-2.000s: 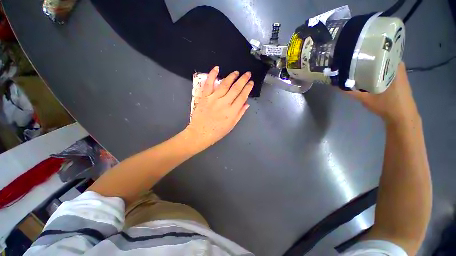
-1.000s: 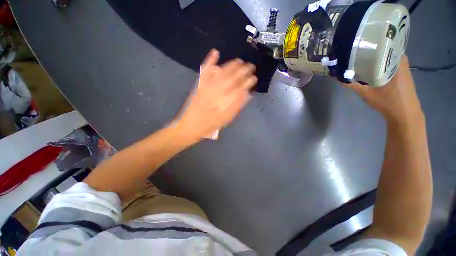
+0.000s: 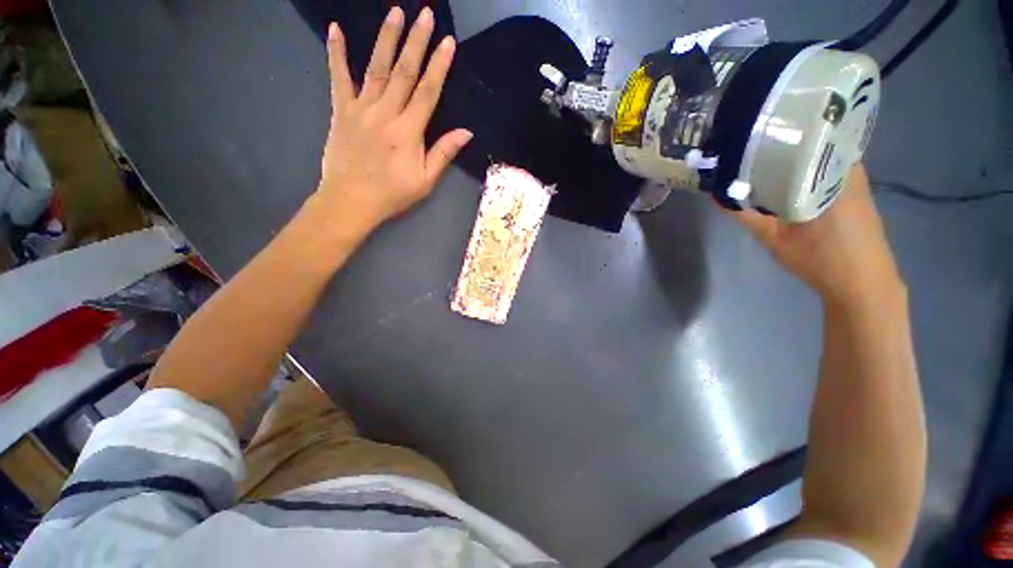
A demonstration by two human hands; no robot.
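My left hand [image 3: 385, 133] lies flat with fingers spread on the black fabric panel [image 3: 513, 94], at its left part. A pinkish-beige block [image 3: 502, 246] lies on the table below the panel, its top end touching or close to the fabric edge. My right hand [image 3: 816, 239] is at the electric rotary cutter [image 3: 755, 131], behind and under the motor body, with the fingers mostly hidden. The cutter's metal front stands at the panel's right edge. Its blade edge shows just beside the panel's lower right corner.
The grey table [image 3: 600, 377] has a curved left edge. Curved black strips [image 3: 711, 510] lie near my body at the lower right. A thin cord [image 3: 944, 195] runs right from the cutter. A red stringy bundle [image 3: 50, 346] and plastic lie off the table at left.
My left hand has let go of the pinkish block and moved up and left onto the fabric. The block now lies uncovered. The cutter has shifted slightly left in view.
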